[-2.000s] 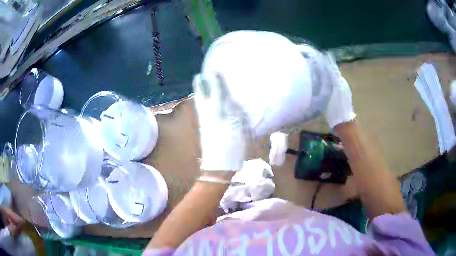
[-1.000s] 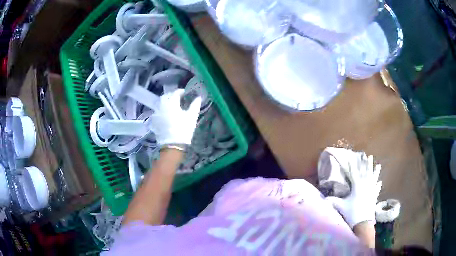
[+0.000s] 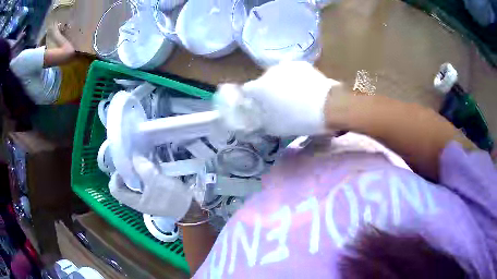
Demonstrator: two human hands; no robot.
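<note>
A white stem bracket [image 3: 177, 123] with a round disc is held above the green parts crate [image 3: 87, 141], its stem pointing right. My left hand [image 3: 161, 190], gloved, grips the disc's lower edge. My right hand [image 3: 289, 98], gloved and blurred, is closed around the stem's far end. A crumpled whitish thing, apparently the wiping cloth [image 3: 234, 106], shows at its fingers; blur hides its exact shape. More white brackets [image 3: 240, 161] lie heaped in the crate under the hands.
Several clear-and-white housings [image 3: 280, 30] stand on the cardboard-covered bench [image 3: 376, 43] beyond the crate. A small dark motor tool [image 3: 466, 111] with a pale wheel lies at right. Another person's gloved hand [image 3: 30, 62] is at upper left. Cardboard cartons [image 3: 43, 174] stand left.
My left hand has lifted a bracket out of the heap. My right hand has left the bench and come over the crate to the bracket's stem. The view has turned.
</note>
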